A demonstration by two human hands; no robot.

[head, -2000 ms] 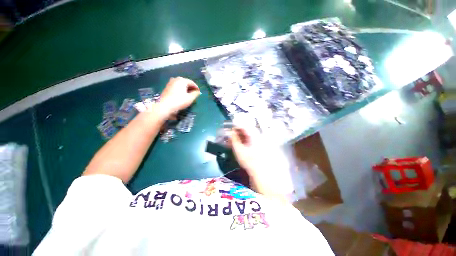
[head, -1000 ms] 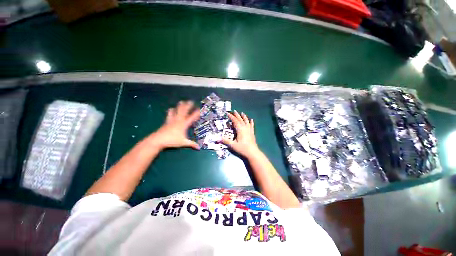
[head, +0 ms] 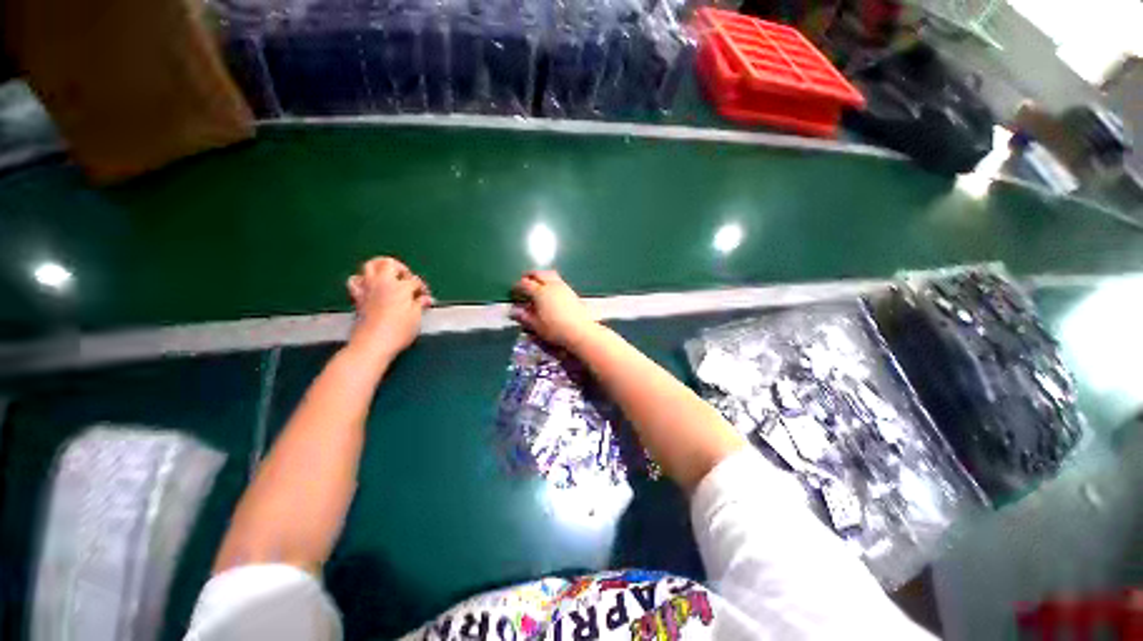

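Note:
A heap of loose circuit boards [head: 558,420] lies on the green bench in front of me, partly behind my right forearm. My left hand [head: 391,298] is at the bench's pale metal edging, left of and beyond the heap. Its fingers are curled, and I cannot tell whether it holds anything. My right hand [head: 547,304] is at the same edging, at the far end of the heap. Its fingers are bent, and what is under them is hidden. The clear tray [head: 815,420] of whitish boards lies to the right, partly behind my right sleeve.
Stacked full trays [head: 990,369] stand beyond the clear tray. A sticker sheet stack [head: 119,532] lies at the left. Across the bench are a red plastic tray [head: 777,75], a cardboard box [head: 132,88] and bagged dark goods [head: 464,63].
Both hands have moved away from me, from around the heap to the metal edging. The fingers were spread and are now curled. The camera view has shifted, showing more of the far side.

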